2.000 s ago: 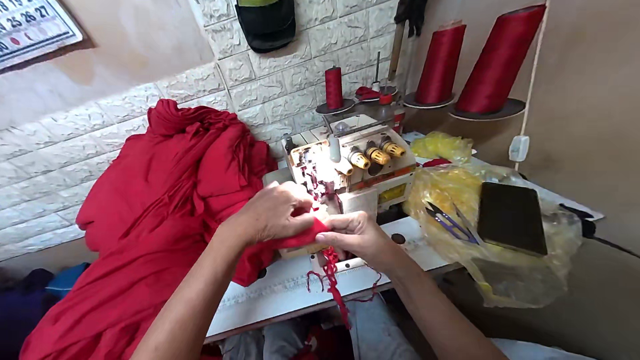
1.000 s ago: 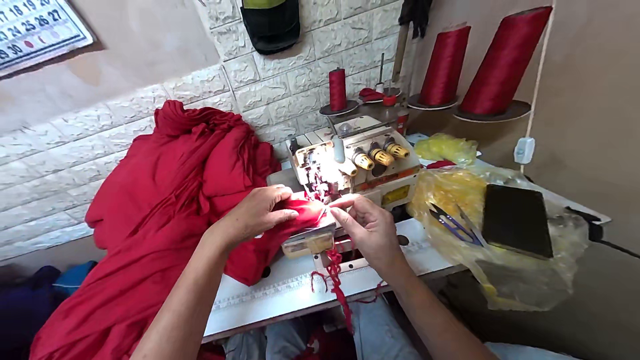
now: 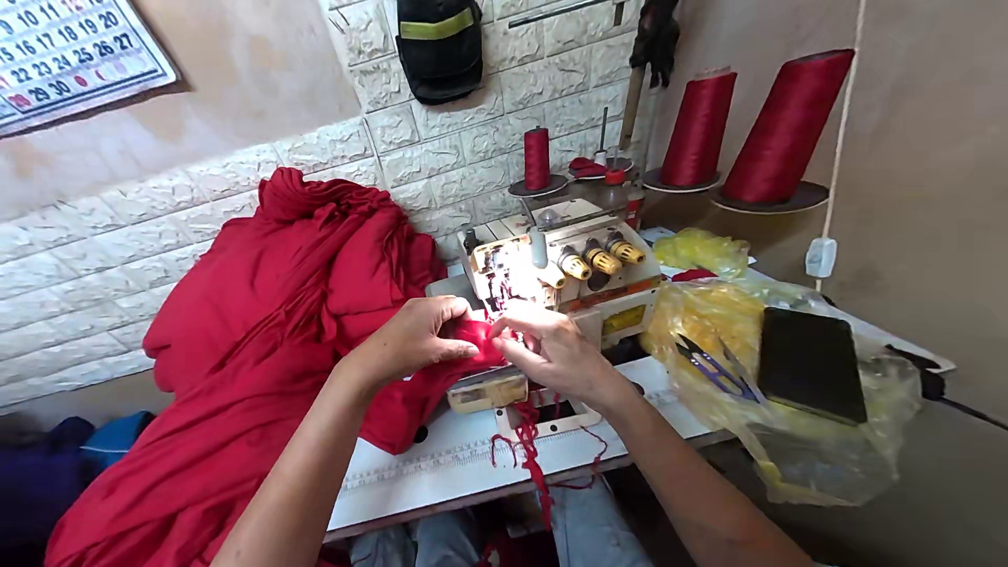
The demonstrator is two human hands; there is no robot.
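Red fabric (image 3: pixel 315 291) lies in a big heap left of a serger sewing machine (image 3: pixel 583 244) and hangs over the table's left side. My left hand (image 3: pixel 417 339) pinches an edge of this fabric in front of the machine's lit needle area. Close beside it, my right hand (image 3: pixel 551 346) has its fingers on the same edge, thumb and forefinger together; the fingers partly hide the cloth and the needle. Red thread trimmings (image 3: pixel 531 457) dangle from the machine's front over the table edge.
Red thread cones (image 3: pixel 697 130) stand on holders behind the machine. To the right, a clear plastic bag (image 3: pixel 827 465) bears thread snips (image 3: pixel 717 368) and a black phone-like device (image 3: pixel 813 364). The white table (image 3: pixel 417 480) has a printed ruler along its front.
Two seconds ago both hands were bunched over the cloth at the machine's front; one second ago they were farther apart. Now the right hand is closer to the left, at the needle area.
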